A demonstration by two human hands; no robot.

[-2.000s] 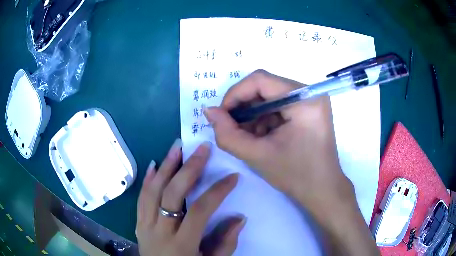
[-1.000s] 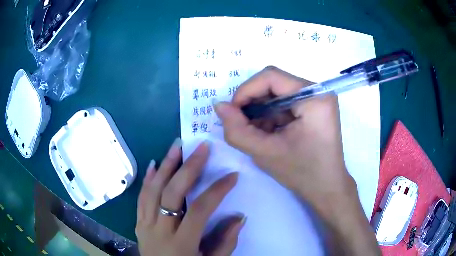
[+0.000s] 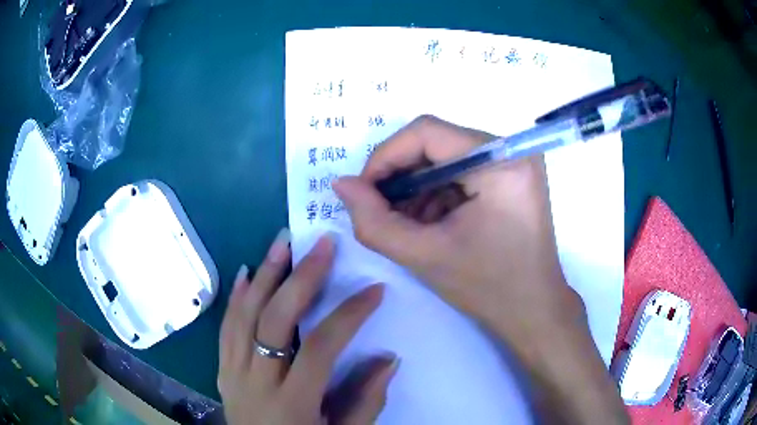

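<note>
A white record sheet with handwritten rows at its left lies on the green bench. My right hand holds a clear-barrelled gel pen with a dark grip, slanting up to the right. The pen tip is hidden by my fingers, near the lowest written row. My left hand, with a ring on one finger, rests spread on the lower left part of the sheet and holds nothing.
White rear housings lie at the left, beside clear film and a black-inside front panel. A red-pink foam mat bears another white housing at lower right. Black tweezers lie beyond it.
The lowest row shows more writing than two seconds ago. My right hand and pen moved right, then back left. The sheet, my left hand and surrounding things appear slightly further left in view.
</note>
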